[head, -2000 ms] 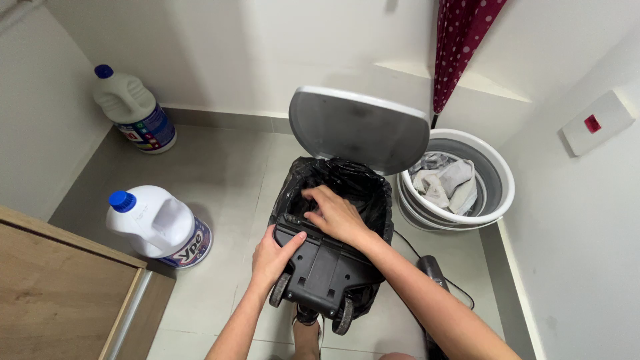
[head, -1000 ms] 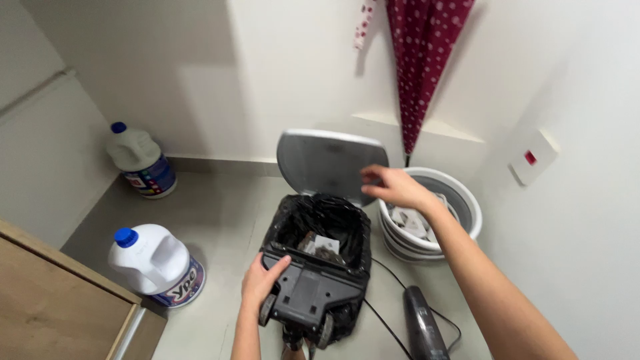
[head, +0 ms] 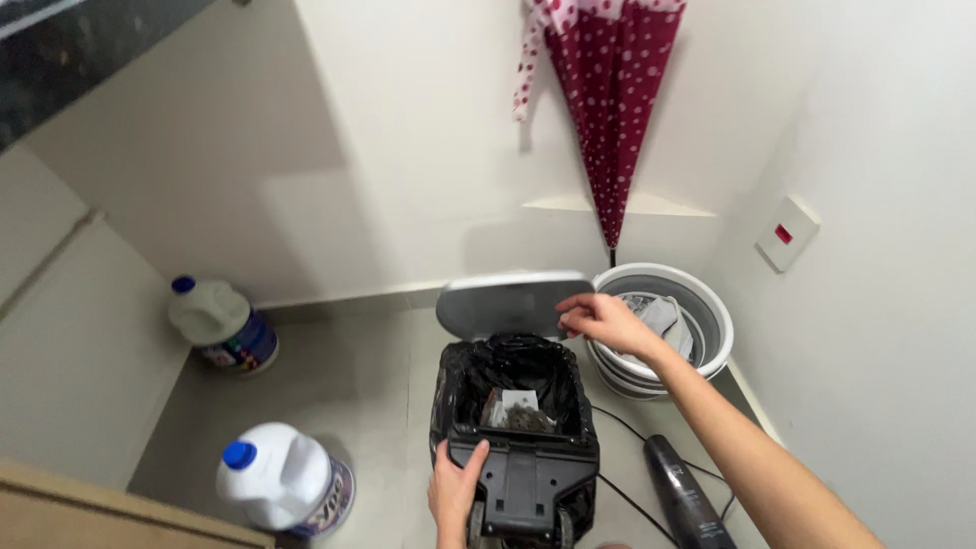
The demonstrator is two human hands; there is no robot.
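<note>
My left hand (head: 457,484) grips the left edge of a black plastic wheeled vacuum head (head: 522,476), its underside facing up, over the front rim of a trash bin. A black bag (head: 511,354) lines the bin, with grey dust (head: 526,418) and a piece of white paper (head: 520,398) inside. The grey bin lid (head: 507,305) stands raised at the back. My right hand (head: 602,320), fingers bent, is above the bin's right back corner, in front of the lid's right edge; nothing shows in it.
A collapsible bucket (head: 720,328) holding cloths stands at the right, below a dotted umbrella (head: 610,114). A dark handheld vacuum body (head: 686,496) and cord (head: 633,503) lie on the floor. Two jugs, one white (head: 263,476), one paler (head: 217,313), stand left, near a wooden cabinet (head: 99,511).
My right hand has moved from the vacuum head to beside the raised lid. My left hand still holds the head. The view has shifted up.
</note>
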